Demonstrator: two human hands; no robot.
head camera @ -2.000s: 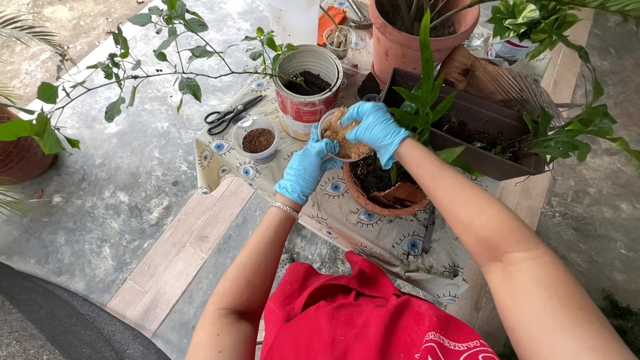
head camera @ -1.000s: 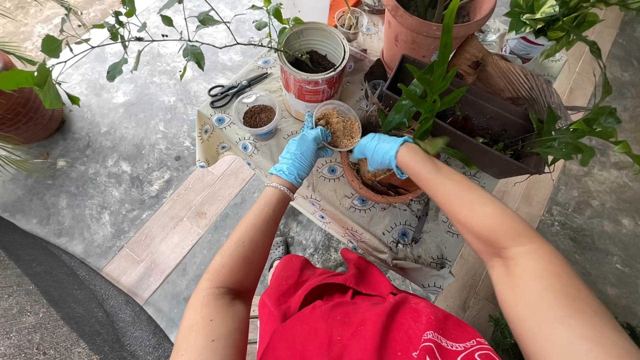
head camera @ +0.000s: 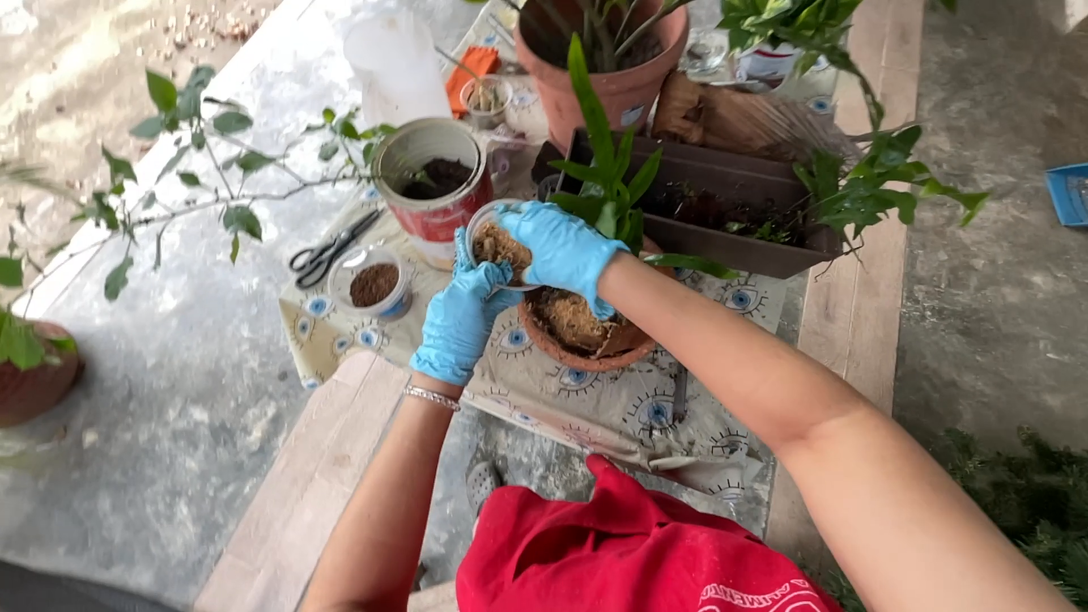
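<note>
My left hand (head camera: pixel 466 319), in a blue glove, holds a clear plastic tub (head camera: pixel 478 223) of tan fibrous material (head camera: pixel 500 248), tilted a little. My right hand (head camera: pixel 565 251), gloved too, reaches over the tub's rim with its fingertips at the material; whether they grip any is hidden. Just below my right hand stands a round terracotta pot (head camera: pixel 586 361) with similar tan material on dark soil. A green strap-leaved plant (head camera: pixel 608 183) rises behind my right hand. To the left are a tub of brown granules (head camera: pixel 371 285) and a red and white can (head camera: pixel 438 212) with dark soil.
Black-handled scissors (head camera: pixel 331 251) lie on the eye-patterned tablecloth (head camera: pixel 544 391). A brown rectangular planter (head camera: pixel 731 234) and a large terracotta pot (head camera: pixel 595 93) stand behind. A leafy branch (head camera: pixel 280 189) reaches in from the left. A dark narrow tool (head camera: pixel 680 393) lies right of the round pot.
My right hand has moved from over the round pot back to the tub in my left hand. Tan material shows in the pot, where two seconds ago dark soil was visible.
</note>
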